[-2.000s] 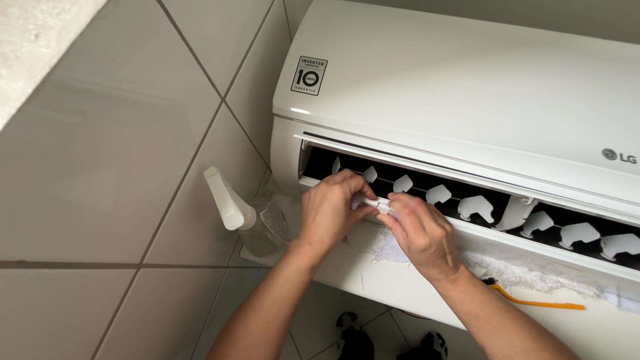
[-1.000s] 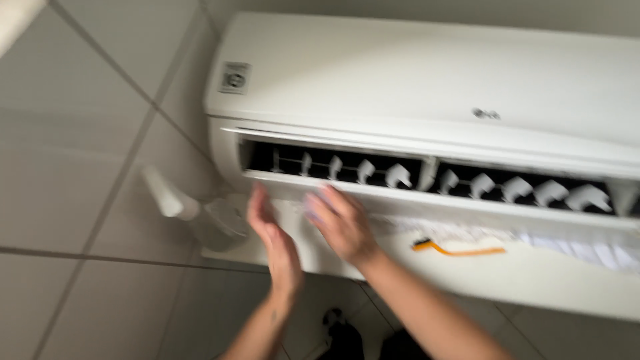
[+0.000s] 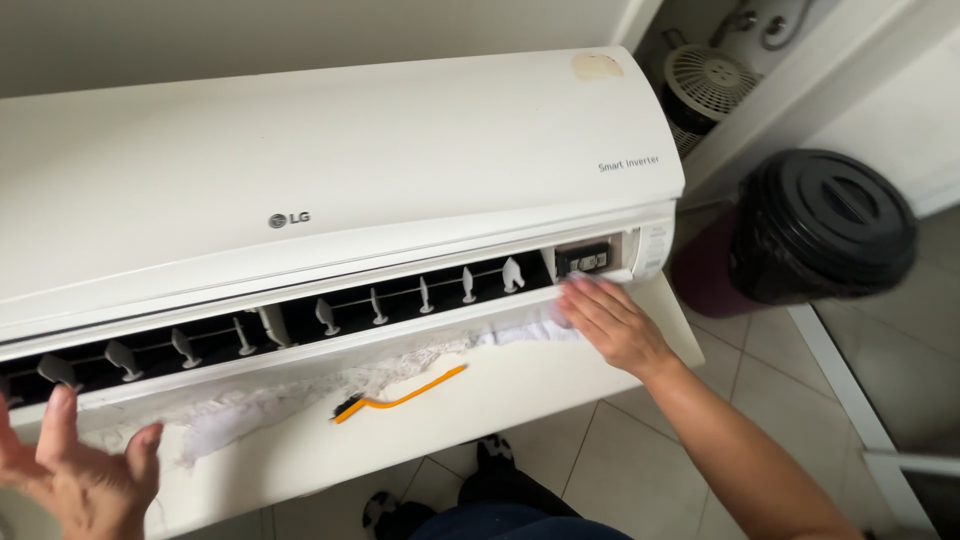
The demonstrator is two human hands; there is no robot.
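Note:
A white LG wall-type air conditioner indoor unit [image 3: 420, 157] lies on a white board, its outlet slot with vertical louvers [image 3: 376, 306] facing me. At the lower left, my left hand [image 3: 82, 465] is raised, fingers spread and nothing in it, near the slot's lower edge. My right hand [image 3: 611, 322] rests with flat fingers on the right end of that edge, over a pale, blurred piece that looks like cloth; whether it grips this cannot be told. Just above those fingers sits a small dark module [image 3: 589, 260]. An orange-handled brush [image 3: 405, 396] with black bristles lies in front of the unit.
Crumpled whitish cloth [image 3: 247, 420] runs along the unit's front on the white board [image 3: 480, 409]. A lidded black bin [image 3: 829, 225] stands on the tiled floor at right, with a round slatted grille [image 3: 711, 79] behind it. My feet are below the board.
Two seconds ago both hands held a small white piece together at the louvers. They have since parted, the right hand reaching the unit's right end. The view has shifted far to the right.

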